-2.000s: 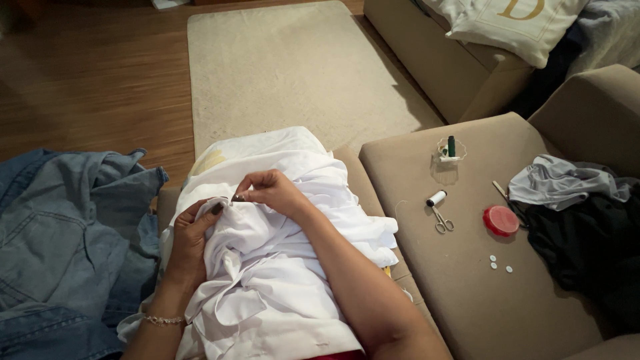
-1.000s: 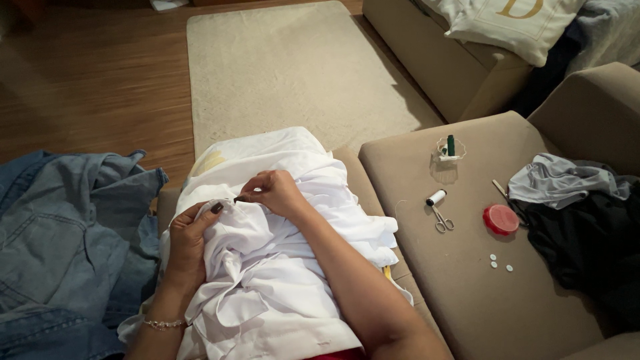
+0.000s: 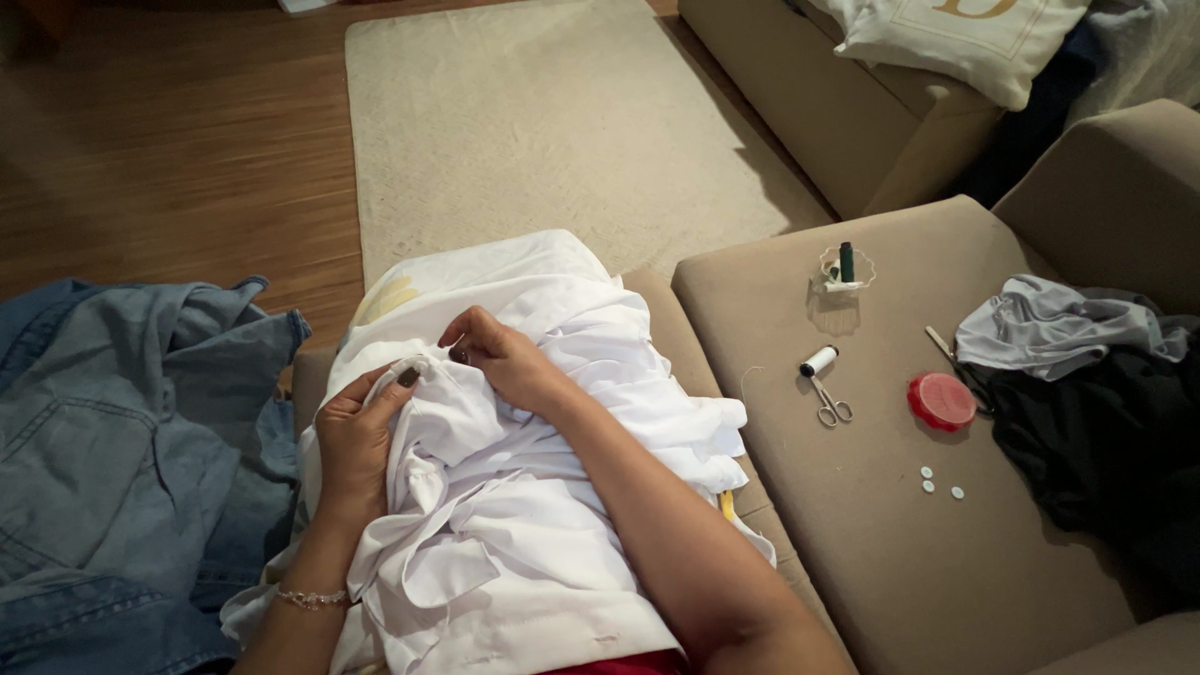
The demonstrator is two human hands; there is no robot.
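Observation:
White fabric [image 3: 534, 525], gathered in many folds, lies across my lap. My left hand [image 3: 361, 436] pinches a raised edge of it between thumb and fingers. Just to the right, my right hand [image 3: 502, 361] has its thumb and index finger drawn together close to that edge; whether a needle or thread is between them is too small to tell. On the seat to the right are a white thread spool [image 3: 819, 361], small scissors [image 3: 831, 403] touching it, three white buttons [image 3: 927, 486] and a red round container [image 3: 941, 401].
Blue denim clothing [image 3: 103, 441] is heaped at the left. A clear scalloped dish [image 3: 848, 272] with a dark green spool stands on the sofa seat [image 3: 844, 562]. Grey cloth [image 3: 1050, 323] and black cloth [image 3: 1097, 441] lie at the right. A beige rug [image 3: 525, 122] covers part of the wooden floor.
The right hand has shifted slightly around the pinched edge of the white fabric. The left hand keeps its hold, and the items on the seat have not moved.

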